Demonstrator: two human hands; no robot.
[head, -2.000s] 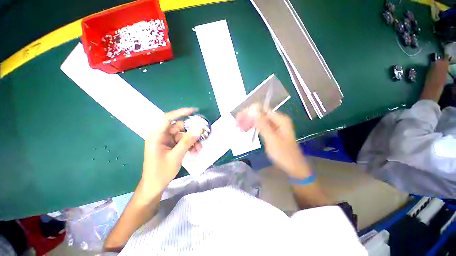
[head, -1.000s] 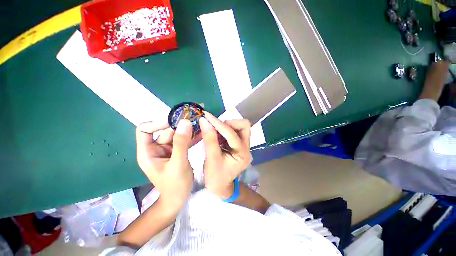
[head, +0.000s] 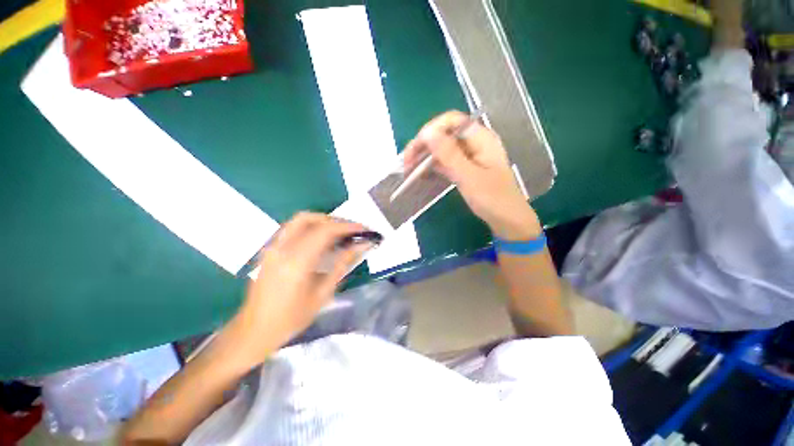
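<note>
My left hand [head: 300, 266] holds a dark-rimmed round unit [head: 359, 238] at its fingertips, seen nearly edge-on, near the bench's front edge. My right hand [head: 466, 165] is shut on thin silver tweezers [head: 411, 179], slightly blurred, with the tips pointing down-left over a short grey-brown piece [head: 402, 202]. That piece lies across the lower part of the white strips [head: 348, 96]. How much of the unit's face is worked on cannot be seen.
A red bin [head: 157, 74] of small white bits stands at the upper left, on a long white strip [head: 148, 157]. Stacked grey-brown strips [head: 505, 87] lie right of centre. Dark and silver units [head: 647, 138] and a neighbouring worker's sleeve [head: 723, 113] are at the right.
My hands have moved apart; the right now holds tweezers over the grey-brown piece. The left still holds the unit, now turned edge-on. The view has shifted, and the neighbour's arm reaches farther up.
</note>
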